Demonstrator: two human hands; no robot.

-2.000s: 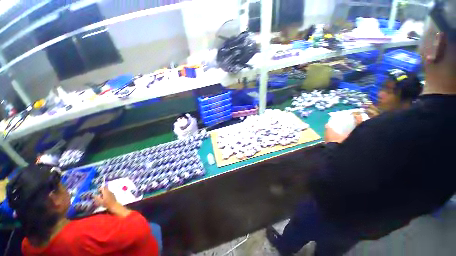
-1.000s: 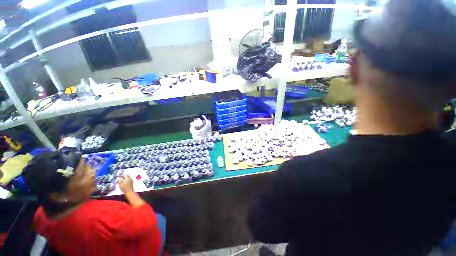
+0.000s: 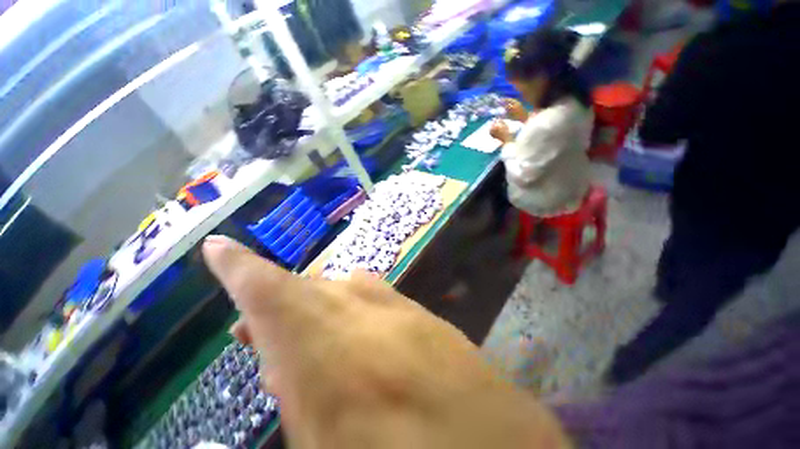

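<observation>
My right hand [image 3: 368, 351] is large and blurred in the foreground, coming from the lower right out of a purple sleeve. Its index finger points to the upper left over the bench; the other fingers are mostly hidden, and nothing shows in it. Beyond it, loose white parts [image 3: 395, 219] are heaped on a tan board [image 3: 448, 198], partly covered by the hand. Rows of dark grey-white units [image 3: 215, 395] lie at the lower left, beside the hand. My left hand is out of the picture.
A person in white sits on a red stool [image 3: 570, 230] at the green bench [image 3: 462, 163], by more small parts [image 3: 447, 130]. A person in black stands at the right. Blue trays [image 3: 291, 226] stand under the cluttered white shelf [image 3: 145, 263]. A black bag [image 3: 270, 118] lies on it.
The view has turned right and tilted. My right hand has come into the picture. The person in black is now farther right, uncovering the seated person; the person in red has left the view.
</observation>
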